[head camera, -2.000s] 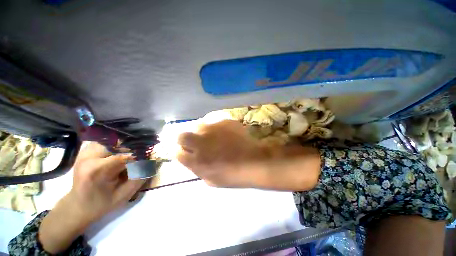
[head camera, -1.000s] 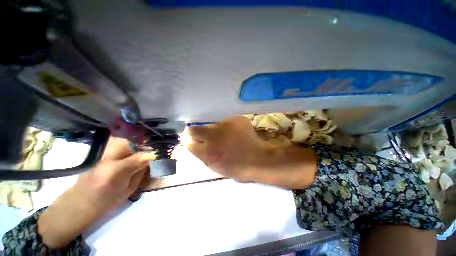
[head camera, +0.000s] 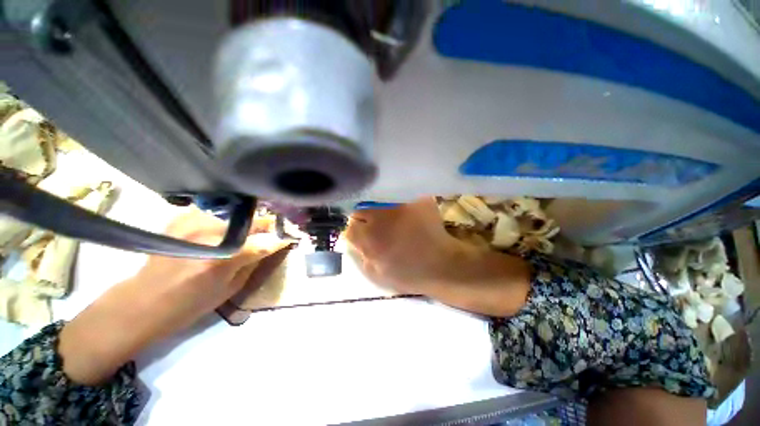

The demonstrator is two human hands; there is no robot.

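Note:
My left hand (head camera: 196,270) lies on the machine bed at the left, fingertips together beside the thread tension dial (head camera: 323,263). My right hand (head camera: 408,250) lies to the right of the dial, fingers bent towards the needle area. The dial and the machine head hide the needle, presser foot and any piece between the fingertips, so I cannot tell what either hand holds. Sewn beige pieces (head camera: 506,225) are heaped behind my right hand under the machine arm (head camera: 408,125). The bed (head camera: 333,291) shows a dark seam line at its front edge.
A large grey upper knob (head camera: 296,108) is close to the camera. A curved dark bar (head camera: 125,231) crosses at left. Loose beige pieces (head camera: 54,258) lie left of the machine. A carton with beige bits (head camera: 725,358) is at right. A measuring strip (head camera: 467,413) runs along the table's front edge.
The view has shifted, so the large upper knob now shows and the tension dial appears further right. My left hand's fingers now reach further right in the picture; both hands stay near the needle area.

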